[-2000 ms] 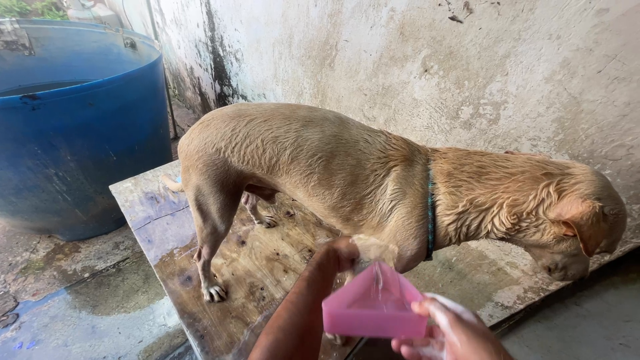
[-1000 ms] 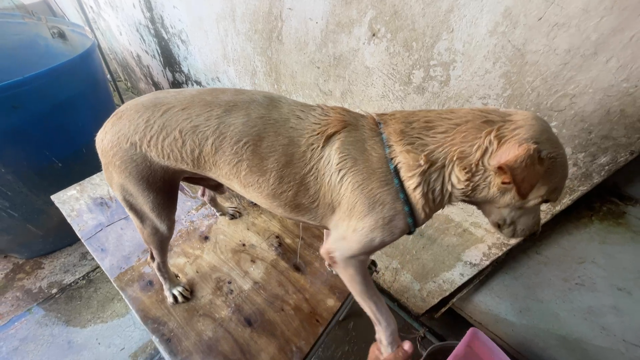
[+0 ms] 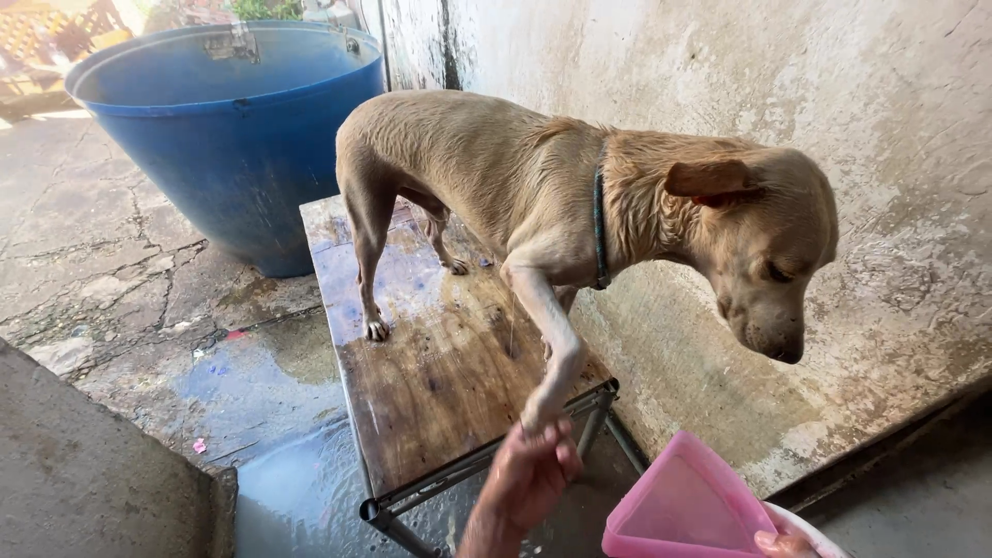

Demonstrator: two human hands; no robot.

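A wet tan dog (image 3: 480,163) with a thin dark collar (image 3: 600,225) stands on a small wooden-topped table (image 3: 442,380), its head lowered to the right. My left hand (image 3: 535,469) holds the paw of its raised front leg (image 3: 552,364) just past the table's front edge. At the lower right my right hand (image 3: 787,542), partly cut off by the frame, grips a pink triangular plastic container (image 3: 682,508). A white curved rim (image 3: 806,527) shows beside that hand; what it belongs to is unclear.
Behind the table on the left stands a large blue plastic tub (image 3: 232,147). A stained wall (image 3: 891,155) runs along the far side. Wet, cracked concrete floor (image 3: 101,232) lies to the left, and a low concrete block (image 3: 85,465) fills the lower left corner.
Two seconds ago both hands were near the pink container by the dog's chest; now my left hand holds its front paw. The dog's front leg has come forward off the table.
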